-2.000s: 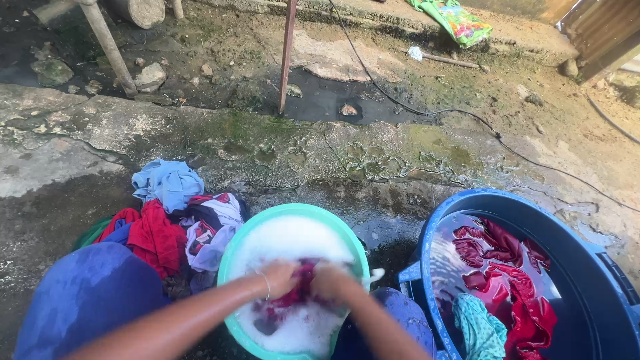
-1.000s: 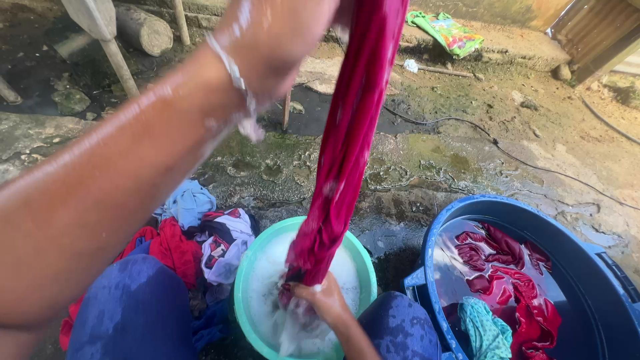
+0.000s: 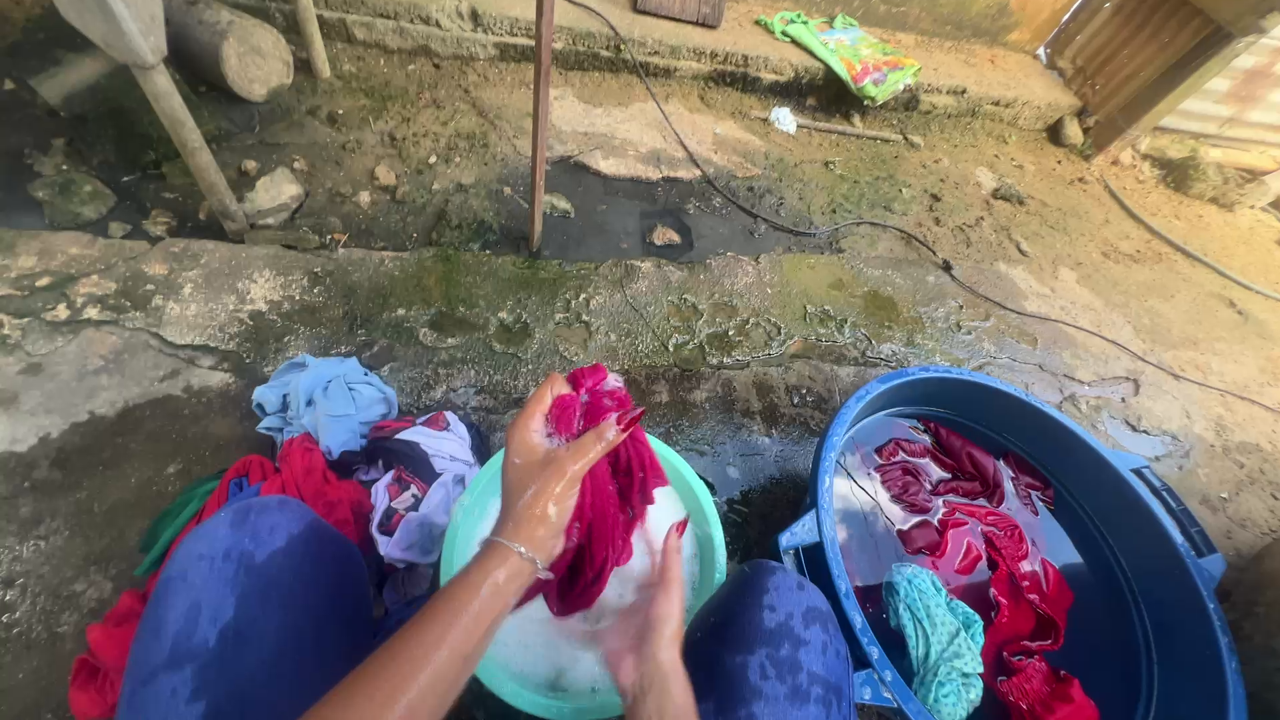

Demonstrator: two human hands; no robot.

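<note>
My left hand (image 3: 548, 478), with a thin bracelet at the wrist, grips a bunched wet crimson cloth (image 3: 600, 500) above a mint-green plastic basin (image 3: 712, 530) of sudsy water. Lower down, my right hand (image 3: 652, 605) is over the suds just right of the cloth's hanging end, its fingers apart and partly blurred, holding nothing. To the right stands a large blue plastic tub (image 3: 1130, 470) of water. In it lie dark red and red garments (image 3: 1010, 560) and a turquoise patterned cloth (image 3: 935, 640).
Left of the basin is a heap of clothes: a light blue one (image 3: 325, 400), red ones (image 3: 320, 485) and a white and dark one (image 3: 425, 490). A wooden stake (image 3: 541, 130) stands ahead. A black cable (image 3: 850, 225) crosses the wet ground.
The crimson cloth was stretched up high between both hands; now it is bunched low over the basin. My left hand has come down, and my right hand has let go of the cloth.
</note>
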